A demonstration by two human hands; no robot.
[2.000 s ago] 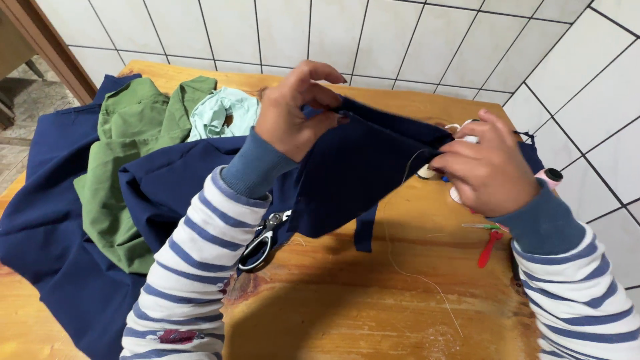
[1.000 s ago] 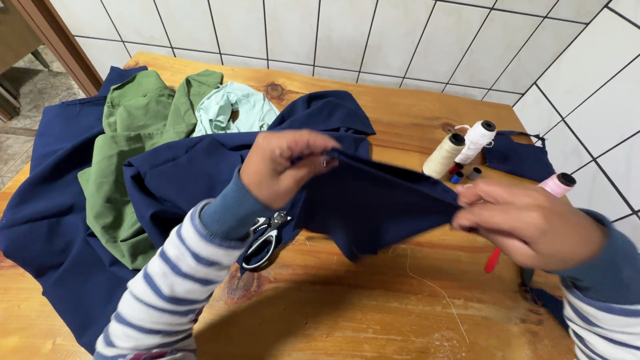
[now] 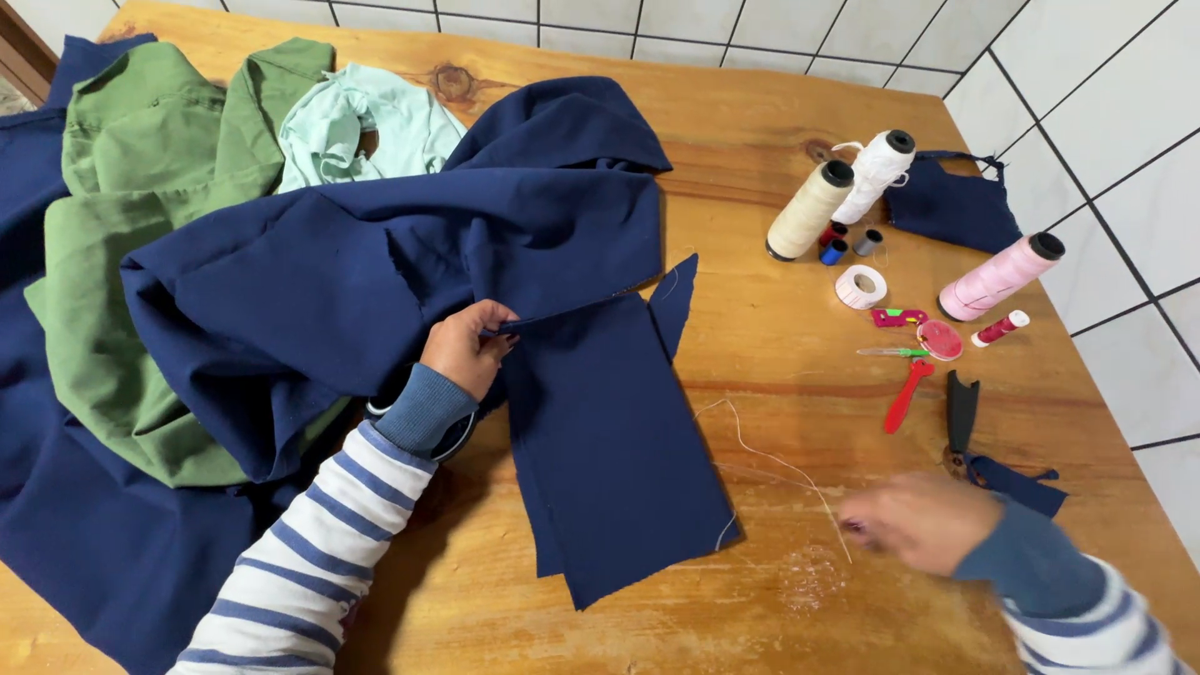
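Note:
My left hand (image 3: pixel 471 347) pinches the upper edge of a folded navy fabric panel (image 3: pixel 619 450) that lies flat on the wooden table. Larger navy cloth (image 3: pixel 394 272) lies bunched above and left of it. Beneath my left wrist the scissors (image 3: pixel 457 436) show only in part. My right hand (image 3: pixel 914 520), blurred, is over the table to the right of the panel, fingers bent; whether it holds anything cannot be made out. A loose pale thread (image 3: pixel 778 459) runs from the panel toward its fingertips.
Green cloth (image 3: pixel 141 319) and mint cloth (image 3: pixel 375 112) lie at the left. At the right are a cream thread cone (image 3: pixel 811 211), a white cone (image 3: pixel 877 173), a pink cone (image 3: pixel 998 277), a tape roll (image 3: pixel 861 287), a red tool (image 3: pixel 907 398), black thread snips (image 3: pixel 962 412) and navy scraps (image 3: pixel 952 202).
The navy panel, held up between both hands before, now lies on the table. My right hand has let go of it and moved toward the near right. My left hand has come down with the edge.

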